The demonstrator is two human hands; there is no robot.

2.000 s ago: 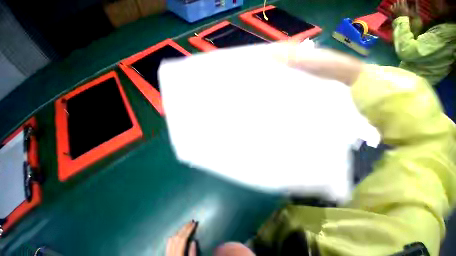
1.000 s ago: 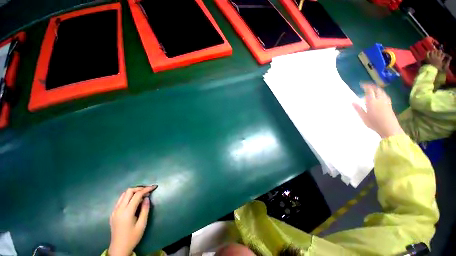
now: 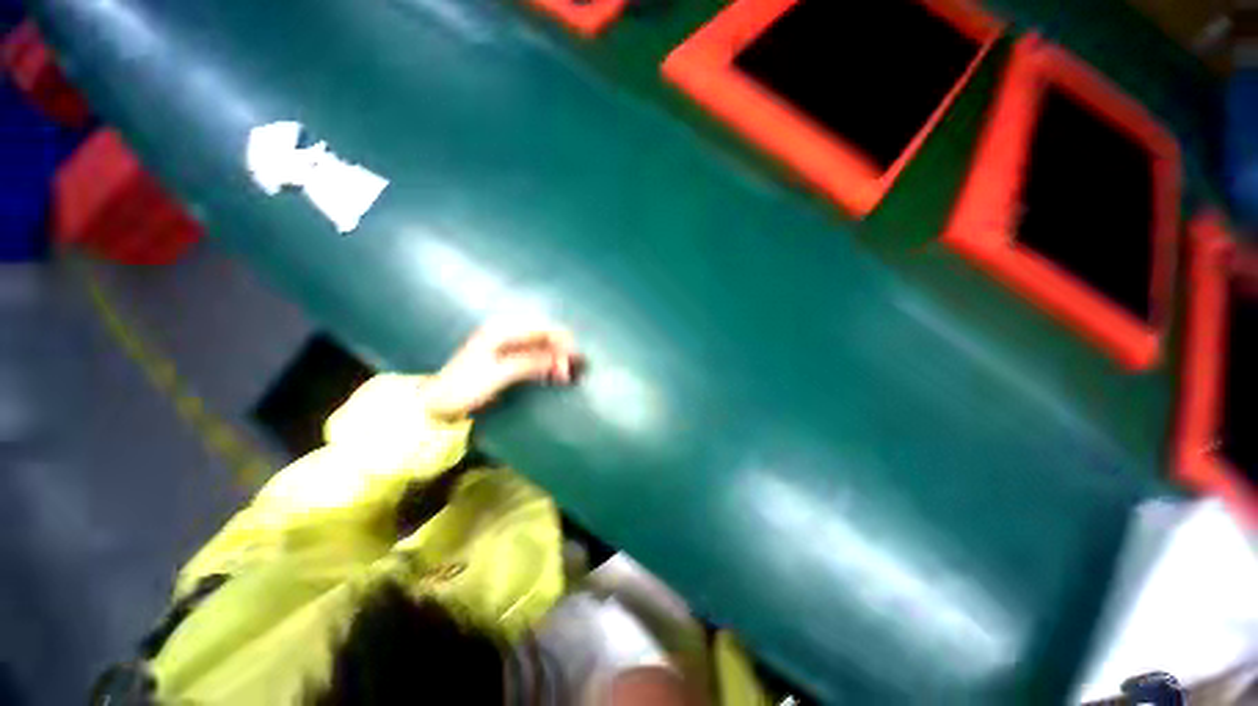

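My left hand [image 3: 517, 361] rests low over the green bench top [image 3: 690, 317] near its front edge, left of the middle. Its fingers are curled and blurred, with a small dark spot at the fingertips, so I cannot tell whether it holds anything. My right hand is not in view. The stack of white foam sheets [image 3: 1180, 593] shows at the lower right, cut off by the picture's edge.
Orange trays with black panels [image 3: 862, 76] stand in a row on the darker green strip, upper right. A crumpled white scrap [image 3: 324, 177] lies on the bench, upper left. A red block [image 3: 124, 200] and a dark box [image 3: 311, 393] are beside the bench's front edge.
The view has swung left, so the trays and foam stack now appear further right. My right hand, last seen beside the stack, has gone out of view. The white scrap has come fully into view.
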